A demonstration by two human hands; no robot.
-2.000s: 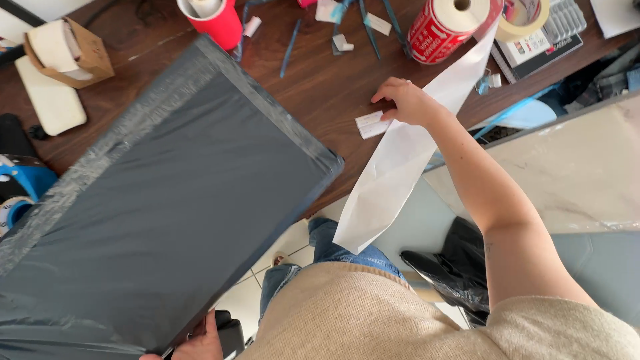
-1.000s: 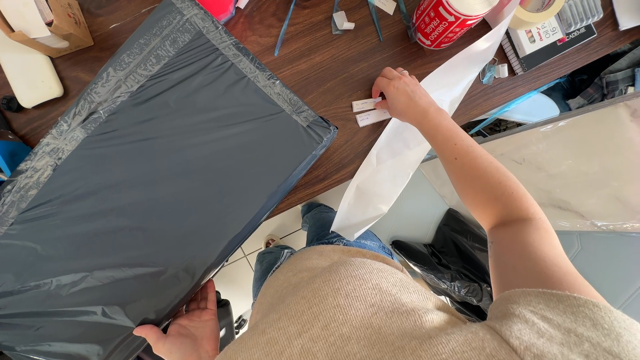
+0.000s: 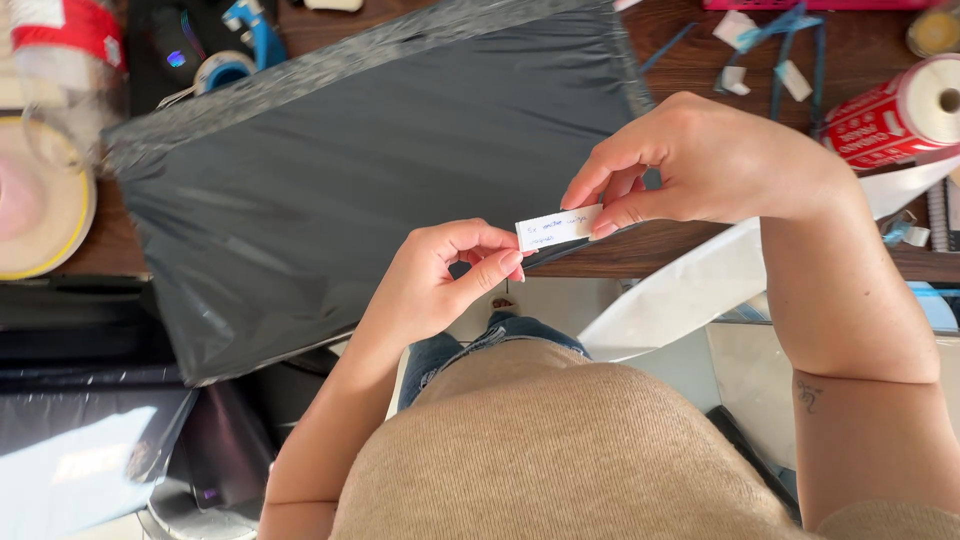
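Between my two hands is a small white paper slip (image 3: 553, 228) with blue handwriting. My left hand (image 3: 450, 277) pinches its left end between thumb and fingers. The thumb and fingertips of my right hand (image 3: 675, 169) grip the right end. Beneath and beyond them, a large flat rectangular package (image 3: 360, 165) in dark plastic wrap, with crinkled clear tape along its far edge, lies at an angle on the wooden table. A white paper strip (image 3: 682, 300) hangs over the near table edge, under my right forearm.
A roll of red and white printed labels (image 3: 892, 112) lies at the right. Blue ribbon pieces (image 3: 784, 60) and paper scraps are at the back right. A blue tape dispenser (image 3: 259, 34), a computer mouse (image 3: 171, 45) and a round cream-coloured item (image 3: 45, 202) sit at the left.
My left hand has left the package's near edge and now holds the slip too. My right hand has lifted the slip from the table. The package has turned and the view has shifted left.
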